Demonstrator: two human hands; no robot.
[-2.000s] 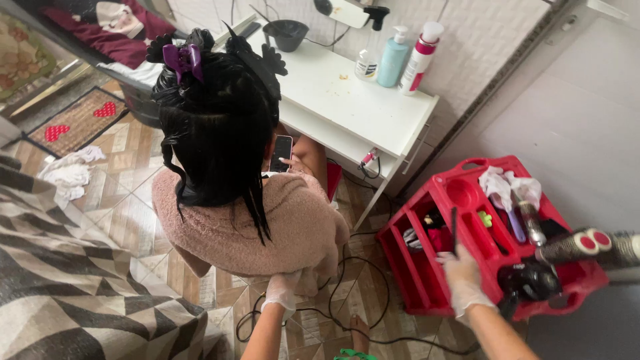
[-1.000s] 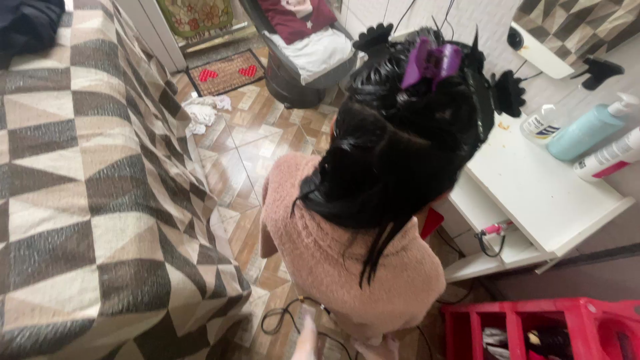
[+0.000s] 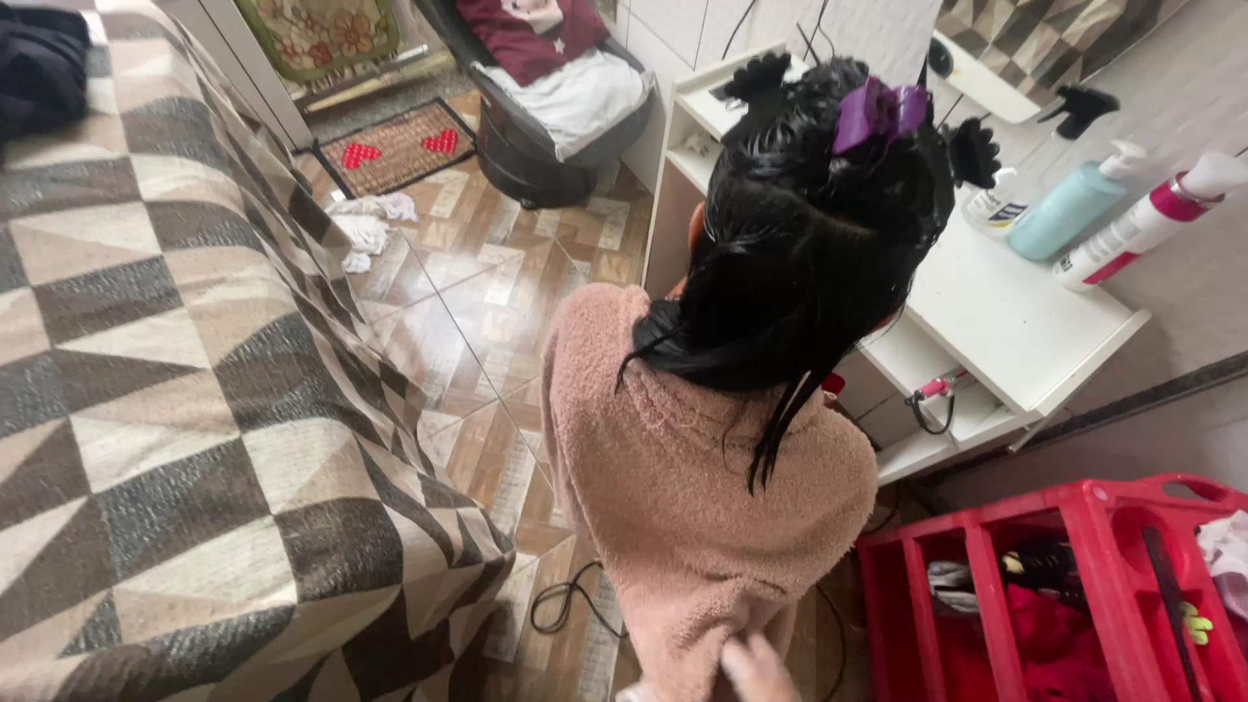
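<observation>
A seated person with wet black hair point(image 3: 799, 253) is seen from behind. A purple hair clip point(image 3: 880, 115) holds the hair on top, with black claw clips point(image 3: 973, 154) at the sides. A pink-brown towel point(image 3: 702, 507) covers the shoulders and back. My right hand point(image 3: 758, 670), blurred, touches the towel's lower part at the bottom edge; its grip is unclear. Only a sliver of my left hand point(image 3: 632, 693) shows beside the towel, lower left. A dark, slim tool point(image 3: 1170, 595), perhaps a comb, lies in the red plastic trolley point(image 3: 1097, 546) at right.
Bottles point(image 3: 1068, 210) stand on the white table point(image 3: 1004, 322) beyond the person. A patterned cloth point(image 3: 195, 390) covers furniture at left. Black cable point(image 3: 561, 590) loops over the floor. A dark chair point(image 3: 536, 166) and a doormat with hearts point(image 3: 395, 151) are farther back.
Two seconds ago my right hand was over the red trolley by the dark slim tool; now it is at the towel. The view has swung left and nearer to the person.
</observation>
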